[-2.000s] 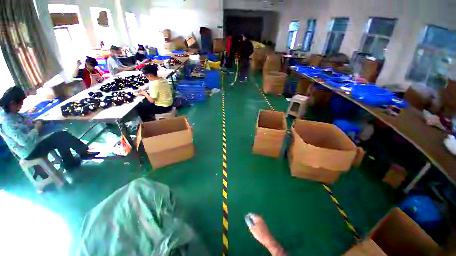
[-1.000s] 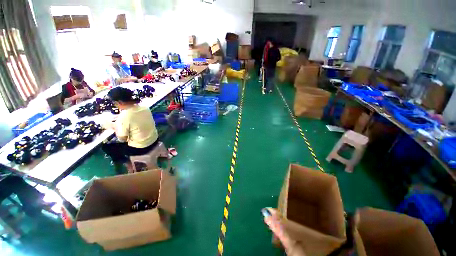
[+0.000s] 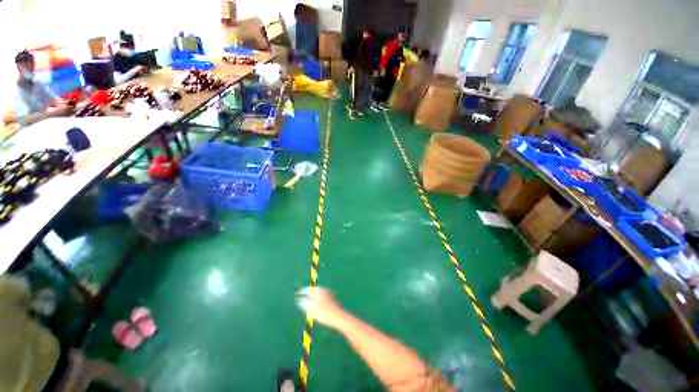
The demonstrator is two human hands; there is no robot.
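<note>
My right hand [image 3: 323, 306] is low in the middle of the head view, over the green floor, with the bare forearm coming up from the bottom right. A pale bluish patch shows at its fingers. The hand is blurred, and whether it holds anything cannot be told. My left hand is not in view. A foot or shoe tip [image 3: 287, 380] shows at the bottom edge, beside the yellow-black tape line.
Left: a long table [image 3: 115, 145] with dark plush heaps, a blue crate [image 3: 226, 178], a plastic bag [image 3: 165, 210] and pink slippers [image 3: 135, 328]. Right: a stool [image 3: 540, 285], a carton [image 3: 452, 164] and a table with blue trays [image 3: 648, 234]. Two people [image 3: 365, 73] stand ahead in the aisle.
The view has moved forward along the aisle. The near cartons and green sack have left the picture; the blue crate and stool are nearer. My right hand now shows further left, with more forearm.
</note>
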